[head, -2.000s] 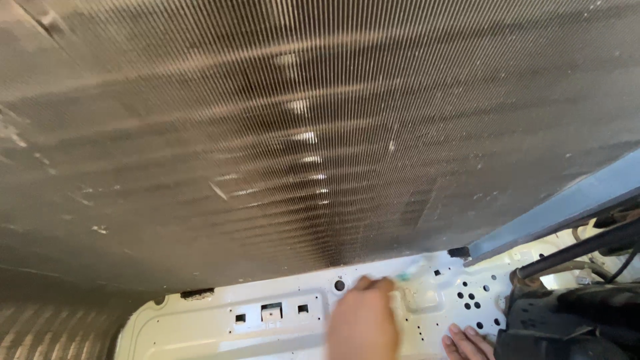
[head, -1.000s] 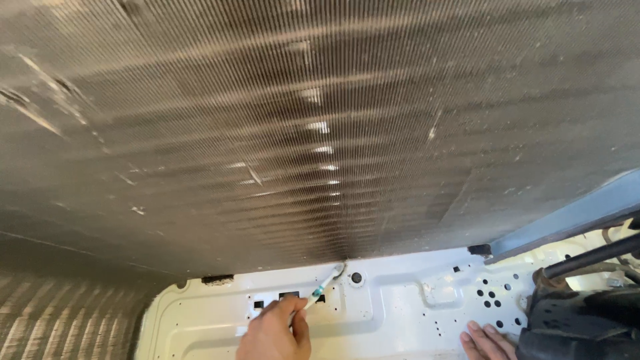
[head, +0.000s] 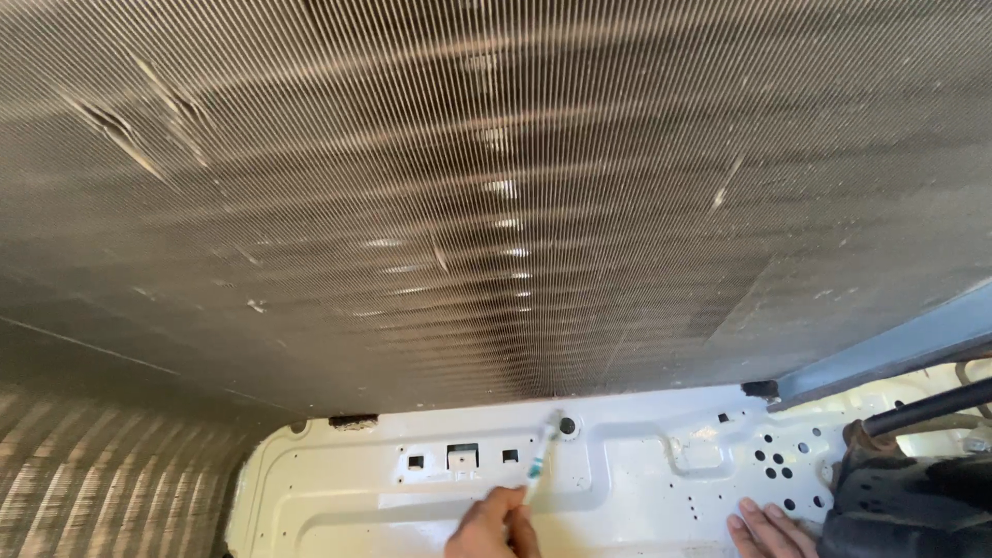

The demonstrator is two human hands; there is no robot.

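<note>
My left hand [head: 493, 525] grips the handle of a toothbrush [head: 536, 463] with green and white parts. The brush head is at the white metal base pan [head: 635, 496], just left of a round hole near the foot of the finned heat-exchanger coil [head: 496, 232]. Whether the bristles touch the pan is hard to tell. At the lower right, my right hand [head: 769, 530] rests with its fingers on the pan, beside a black compressor-like part, and holds nothing visible. Several fins of the coil are bent at the upper left.
A black part [head: 914, 496] with a black pipe [head: 930, 407] stands at the lower right. A blue-grey metal edge [head: 891, 337] slants along the right side. The coil bends around at the lower left. Dark foam pieces [head: 353, 422] sit along the coil's foot.
The hand with the toothbrush moved left along the pan, and the brush head is now just left of the round hole. The other hand stays on the pan beside the black part.
</note>
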